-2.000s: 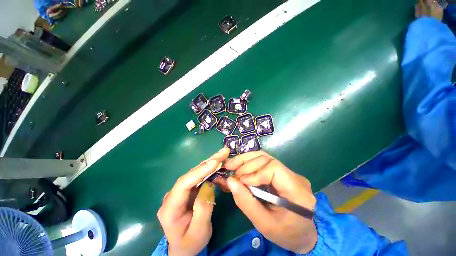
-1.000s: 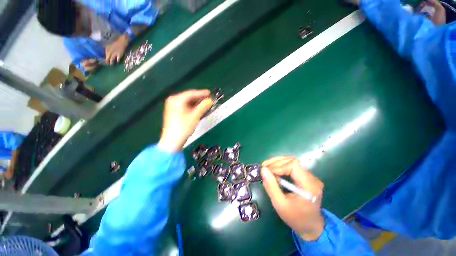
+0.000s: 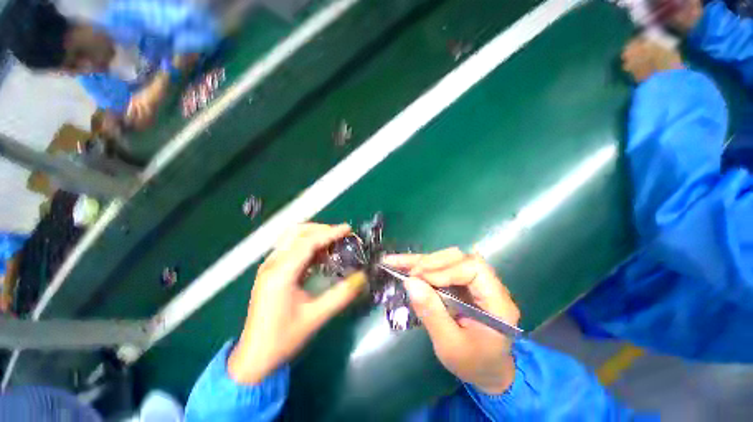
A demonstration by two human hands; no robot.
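Note:
Several dark rounded-square housings (image 3: 399,316) lie bunched on the green bench, blurred and partly covered by both hands. My left hand (image 3: 285,301) is over the left side of the cluster, fingers curved and thumb apart around a dark housing (image 3: 345,254). Blur hides whether it grips that housing. A yellow-tan cover shows on the left thumb tip. My right hand (image 3: 471,338) holds slim metal tweezers (image 3: 487,318) like a pen, their tip pointing left into the cluster near the left thumb.
Beyond the white rail (image 3: 417,115), spaced units (image 3: 252,206) lie on the green belt (image 3: 289,157). A person in blue (image 3: 685,165) is at right, another (image 3: 140,49) at upper left. Grey posts (image 3: 74,332) stand at left. A blurred fan part (image 3: 45,405) is at lower left.
My left hand has come back from the belt by the rail to the cluster. My right hand has moved slightly left, bringing the tweezers over the housings.

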